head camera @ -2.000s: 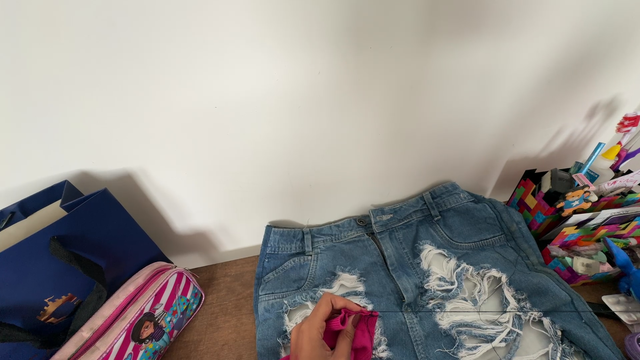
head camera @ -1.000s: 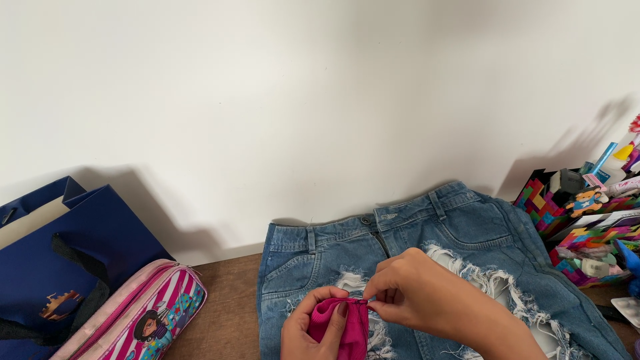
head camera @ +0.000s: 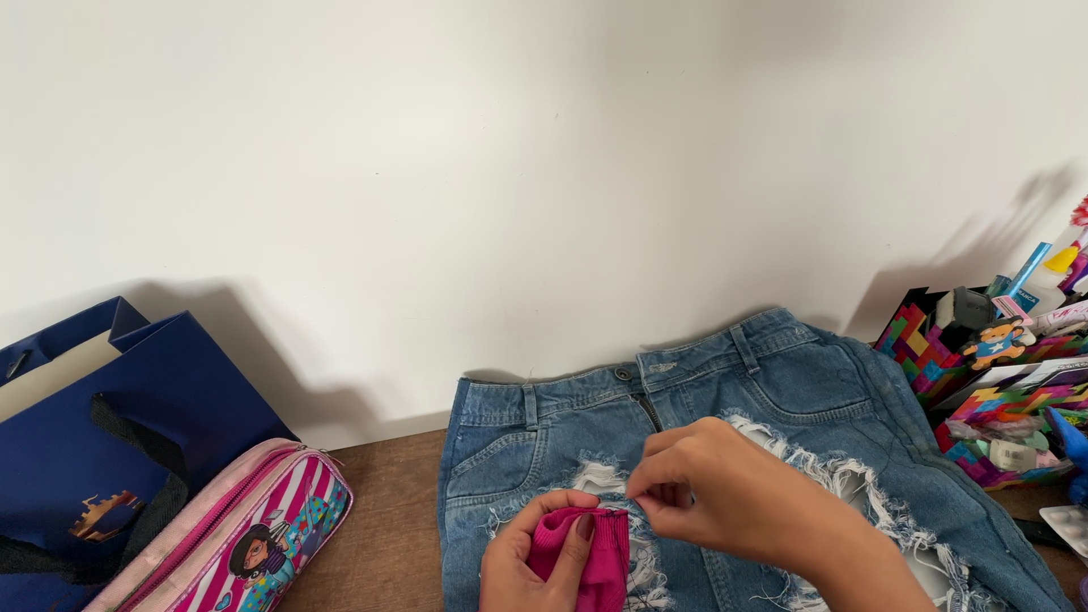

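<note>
My left hand (head camera: 544,552) pinches a magenta ribbed fabric piece (head camera: 595,557) between thumb and fingers, its top edge folded and showing dark thread stitches. Just right of that edge is my right hand (head camera: 705,484), thumb and forefinger pinched together; whether a needle or thread sits between them is too small to tell. Under both hands lie ripped blue denim jeans or shorts (head camera: 501,433), with frayed white holes and an unfastened waistband above the zip.
At left, a navy paper bag (head camera: 161,374) with black handles stands behind a pink striped pencil case (head camera: 297,510). A colourful organizer (head camera: 914,340) with a glue bottle (head camera: 1045,285) and small items stands at right. A white wall (head camera: 510,187) rises behind the wooden table (head camera: 382,501).
My right hand, absent from view two seconds ago, came to the magenta fabric's edge one second ago and is now slightly apart from it, to the right. My left hand keeps its hold.
</note>
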